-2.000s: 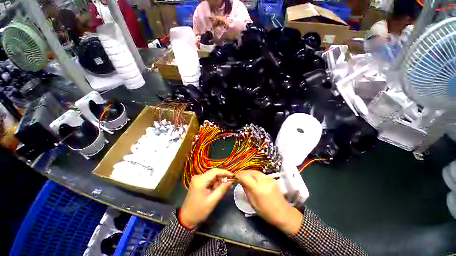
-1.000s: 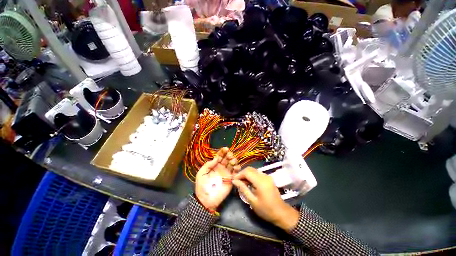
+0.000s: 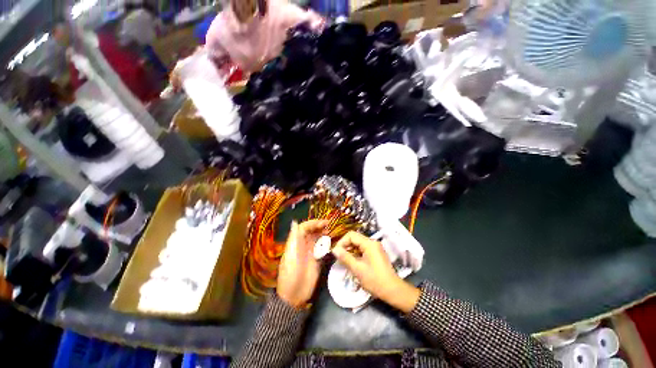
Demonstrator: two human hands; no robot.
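Note:
My left hand [image 3: 301, 264] holds a small white round insert [image 3: 322, 246] between thumb and fingers, its disc face showing. My right hand [image 3: 368, 267] is just right of it, fingertips pinched together close to the insert; what they pinch is too small to tell. A white bracket [image 3: 403, 246] with a round disc end [image 3: 348, 287] lies under and beside my right hand. A white cup stack [image 3: 390, 180] leans behind it. The looped orange-red wire bundle [image 3: 263, 241] with silvery ends lies just behind my hands.
An open carton of white inserts [image 3: 124, 287] stands left of the wires, with joined units [image 3: 101, 262] beyond it. A large heap of black covers [image 3: 324, 108] lies behind. Loose white brackets [image 3: 529, 115] and a fan [image 3: 575, 36] are at right. A person in pink [image 3: 255, 36] is across the bench.
The view has shifted and turned. My left palm, open and upturned a second ago, now has its fingers raised around the white insert. My right hand stays close beside it.

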